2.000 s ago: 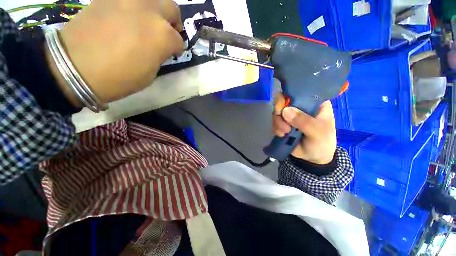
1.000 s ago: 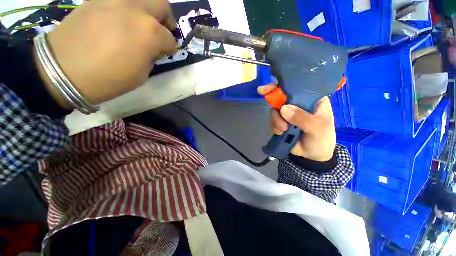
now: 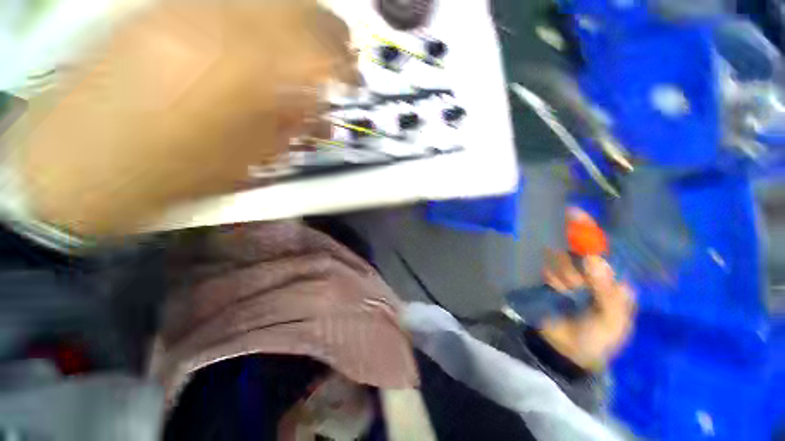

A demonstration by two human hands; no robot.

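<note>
The picture is blurred. My left hand (image 3: 172, 112) is large at the upper left, over the work board (image 3: 486, 164), with bent fingertips at the left end of the units; whether they hold anything cannot be told. White units with black centres (image 3: 408, 119) stand in two rows on the board. Thin yellow-green wires (image 3: 394, 43) lie across some of them. My right hand (image 3: 594, 314) is closed around the handle of the soldering gun (image 3: 551, 301), right of the board. Its orange trigger (image 3: 586, 234) shows, its body is smeared, and its barrel and feed tube point up-left, clear of the units.
A dark round dish (image 3: 404, 10) sits at the board's far end. The green bench top (image 3: 538, 56) lies beyond the board's right edge. Blue bins (image 3: 714, 250) fill the right side. A black cord (image 3: 415, 277) hangs over the grey floor, below the board.
The soldering gun and my right hand have moved right and down, away from the units. The view has shifted, showing more of the board and both rows. My left hand still covers the upper left.
</note>
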